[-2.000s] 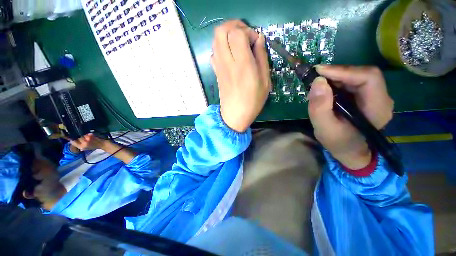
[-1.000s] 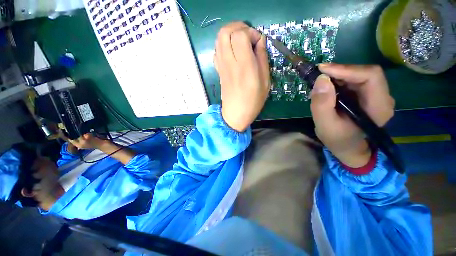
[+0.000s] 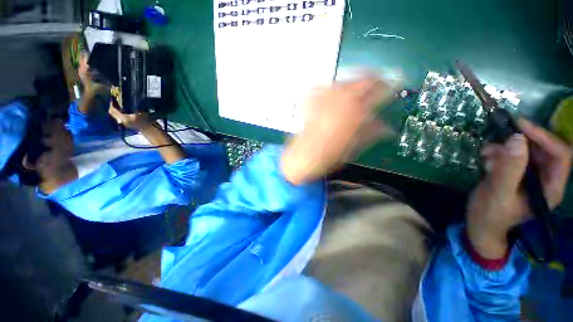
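Note:
My right hand (image 3: 512, 182) grips a black soldering iron (image 3: 502, 122); its thin tip points up-left, just above the far side of the green and silver circuit board panel (image 3: 449, 119). My left hand (image 3: 336, 122) is motion-blurred between the panel and the white component sheet (image 3: 276, 69). Its thumb and fingers look apart and no part shows in them. The sheet has rows of dark components at its far end. A small dark component (image 3: 404, 93) lies at the panel's left edge.
A thin wire strand (image 3: 383, 34) lies on the green bench top beyond the panel. A yellow-green tub (image 3: 562, 119) is cut off at the right edge. At left, another worker in a blue smock (image 3: 113, 188) handles a black device (image 3: 135, 78) with cables.
The view has swung, so bench items sit further right. My left hand has left the panel edge and moved toward the sheet, its fingers parting. The iron tip has moved away from the panel's left edge.

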